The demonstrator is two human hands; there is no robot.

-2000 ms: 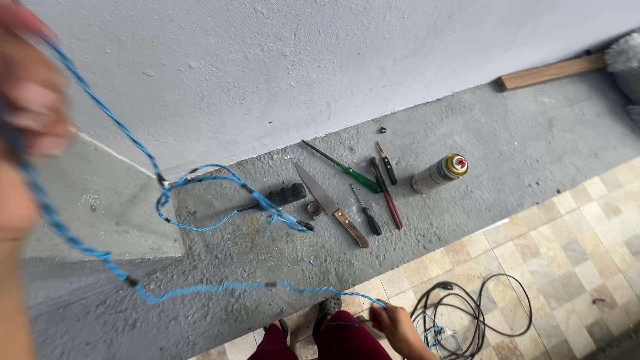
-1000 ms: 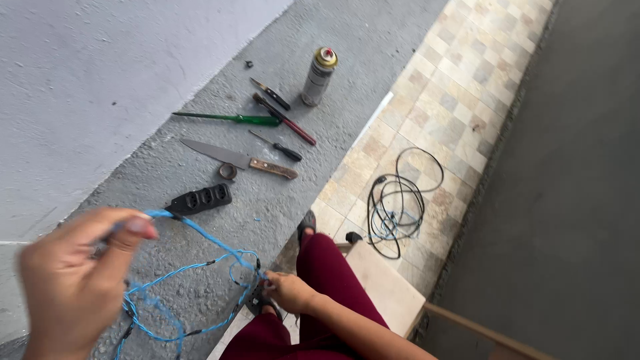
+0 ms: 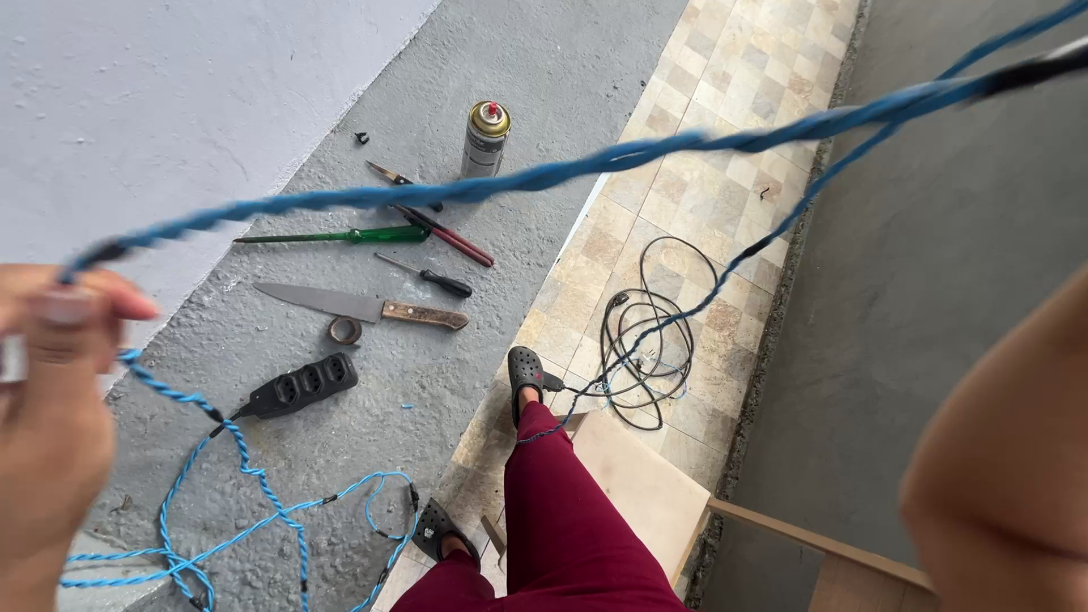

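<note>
At the left edge my left hand (image 3: 59,408) is closed on a twisted blue electrical cable (image 3: 476,189) with black tape wraps. The cable stretches up to the right edge, close to the camera. My right forearm shows at the right, its hand outside the view. Loose loops of the cable lie by a black power strip (image 3: 306,385). Above the strip are a roll of tape (image 3: 344,330), a kitchen knife with a wooden handle (image 3: 425,314), a small black screwdriver (image 3: 444,282), a green screwdriver (image 3: 387,234), a red-handled tool (image 3: 459,244) and a small knife (image 3: 391,174).
A spray can (image 3: 486,144) stands on the concrete ledge. A coiled black cable (image 3: 654,340) lies on the floor tiles beside my legs. A pale wooden board (image 3: 637,484) is under my leg, with a wooden strip (image 3: 816,542) running right. The white wall (image 3: 153,110) borders the ledge.
My right hand, near my knees a second ago, has moved out of view to the right. The blue cable is now stretched across the view, with my left hand still at the left.
</note>
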